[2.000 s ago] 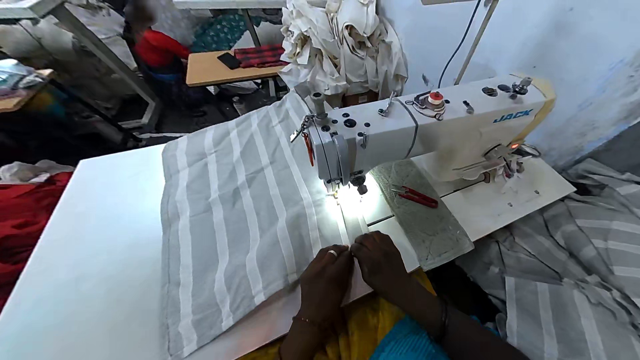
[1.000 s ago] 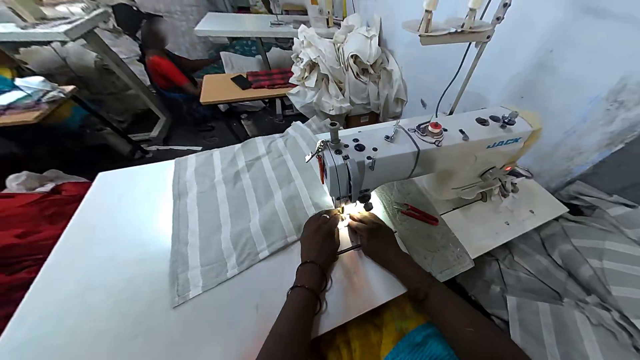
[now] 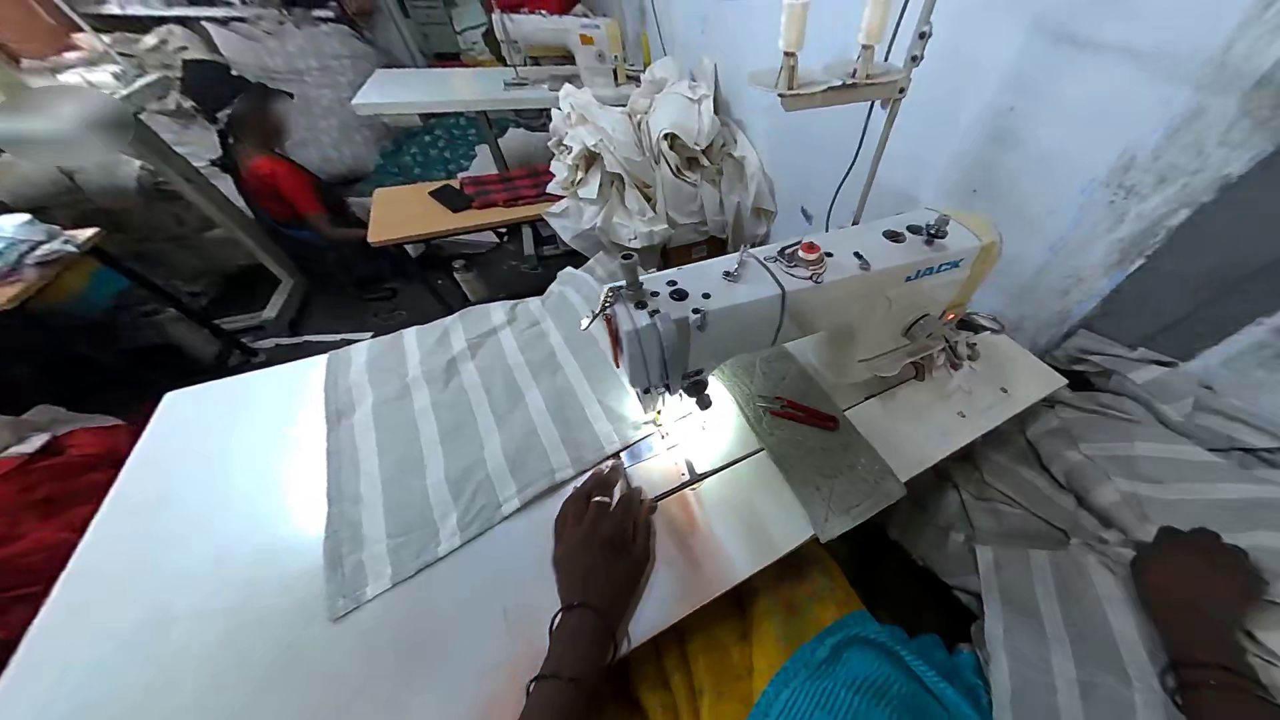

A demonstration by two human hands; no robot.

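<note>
A white Jack sewing machine stands on the white table, its lamp lighting the needle area. Grey cloth with white stripes lies flat left of the needle, one corner reaching beneath the machine head. My left hand rests on the table at the near edge of that cloth, fingertips by the needle plate; whether they pinch anything is hidden. Far to the right, my right hand is on a heap of the same striped cloth, fingers curled; its grip cannot be made out. Red-handled thread snips lie on a grey-green sheet right of the needle.
Thread cones stand on a rack behind the machine. Crumpled off-white cloth is piled beyond the table. A person in red sits at the back left near a small wooden table. Red cloth lies at the far left.
My right hand has left the needle area and moved right to the heap of striped cloth. My left hand has drawn slightly back from the needle. The striped cloth's near edge was under both hands earlier.
</note>
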